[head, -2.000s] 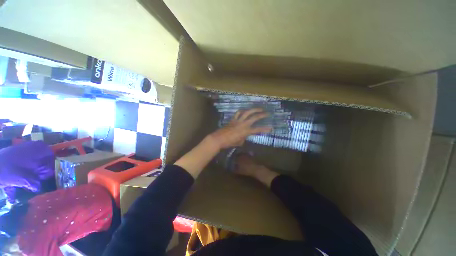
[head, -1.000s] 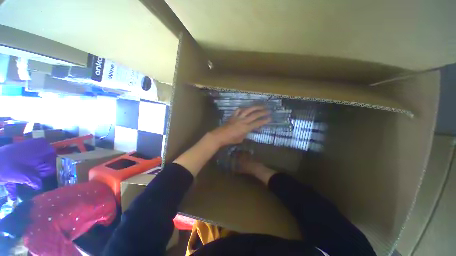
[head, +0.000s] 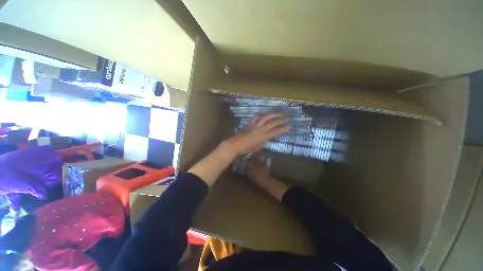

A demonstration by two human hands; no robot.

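Observation:
A large brown carton (head: pixel 370 211) stands open below me. Clear ridged tray stacks (head: pixel 324 138) lie inside it, along its far side and toward its left. My left hand (head: pixel 260 132) rests on top of the stacks with its fingers apart, holding nothing. My right hand (head: pixel 258 170) is nearer me, low in the carton's left part, against a clear shiny piece (head: pixel 242 163) that looks like more trays. That hand is blurred and its fingertips are hard to see, so its grip cannot be told.
Carton flaps (head: pixel 339 32) stand up around the opening. To the left are a red stool (head: pixel 119 180), a small carton (head: pixel 98 172), red cloth (head: pixel 79 222), purple cloth (head: pixel 29 169) and a printed box (head: pixel 130 79). An orange-yellow item (head: pixel 214 251) is at the bottom edge.
My left hand has stayed on the stacks. My right hand has shifted slightly at the clear piece, and its wrist is lower and more angled. The view has moved a little.

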